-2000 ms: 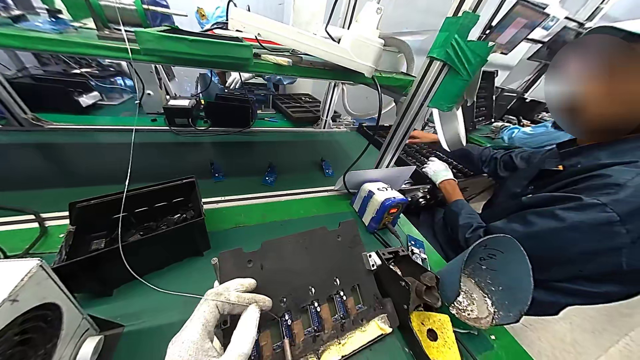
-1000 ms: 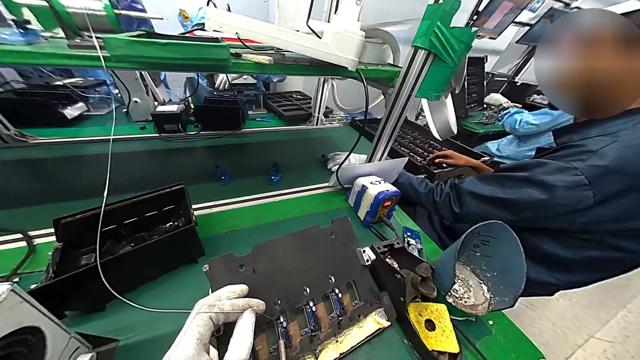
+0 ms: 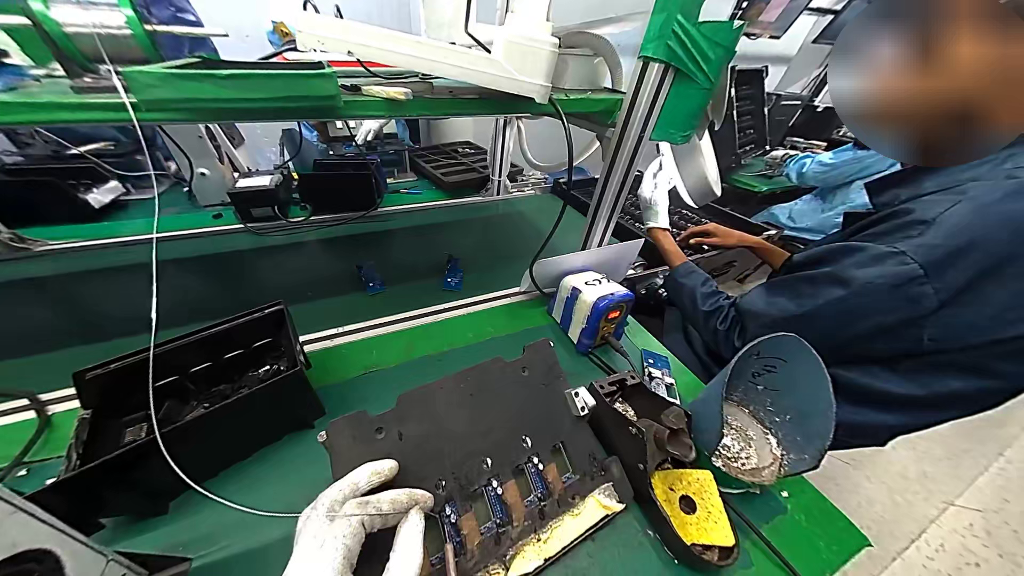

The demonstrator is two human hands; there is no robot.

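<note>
My left hand (image 3: 360,520), in a white glove, pinches solder wire (image 3: 240,504) over the lower left of a black fixture plate (image 3: 456,408). From a reel (image 3: 100,36) on the shelf, the wire hangs down to my fingers. Small blue circuit boards (image 3: 494,504) sit in slots along the plate. The thin tip of a tool (image 3: 450,558), perhaps a soldering iron, touches or nears the leftmost board from the bottom edge. My right hand is out of view. Yellow material (image 3: 568,532) lies along the plate's lower edge.
A black bin (image 3: 200,416) stands left. On the right are a blue soldering station (image 3: 590,312), an iron stand with yellow sponge (image 3: 688,504) and a cup of solder scraps (image 3: 760,408). Blue boards (image 3: 453,274) lie on the conveyor belt. A co-worker (image 3: 880,304) works at far right.
The co-worker's gloved hand, near the conveyor edge one second ago, is now raised beside the metal post. The blue boards on the belt have shifted right. My left hand stays at the plate.
</note>
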